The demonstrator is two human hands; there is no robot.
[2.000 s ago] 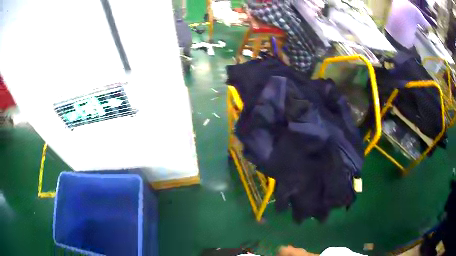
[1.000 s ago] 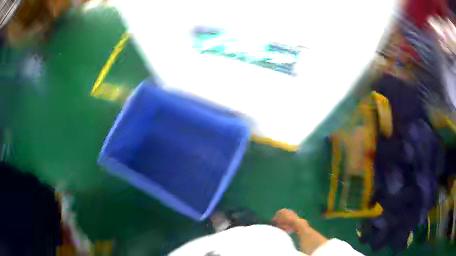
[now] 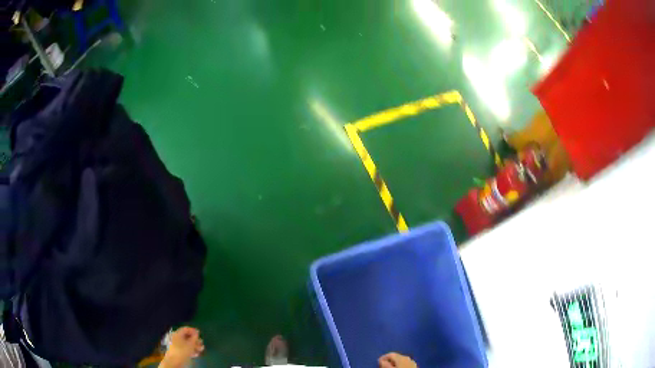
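A large dark navy-black garment heap (image 3: 100,215) lies at the left, hanging over what carries it. My left hand (image 3: 184,345) is at the bottom edge, just right of the heap's lower end. Its fingers look curled; no cloth shows clearly in it, and I cannot tell if it touches the heap. My right hand (image 3: 397,361) is small and cut off by the bottom edge, in front of the blue bin's opening. Its finger state is unclear. The deep blue plastic bin (image 3: 388,248) stands open at the lower middle with nothing visible inside.
A white table (image 3: 517,266) is at the lower right, beside the bin. Red fire extinguishers (image 3: 513,180) stand behind it, below a red panel (image 3: 603,86). Yellow-black tape (image 3: 373,172) marks the green floor. A blue stool (image 3: 99,18) is at the upper left.
My view has swung left. The bin and white table have shifted to the right in the picture, the yellow trolley with dark cloth has left it, and another dark heap now fills the left.
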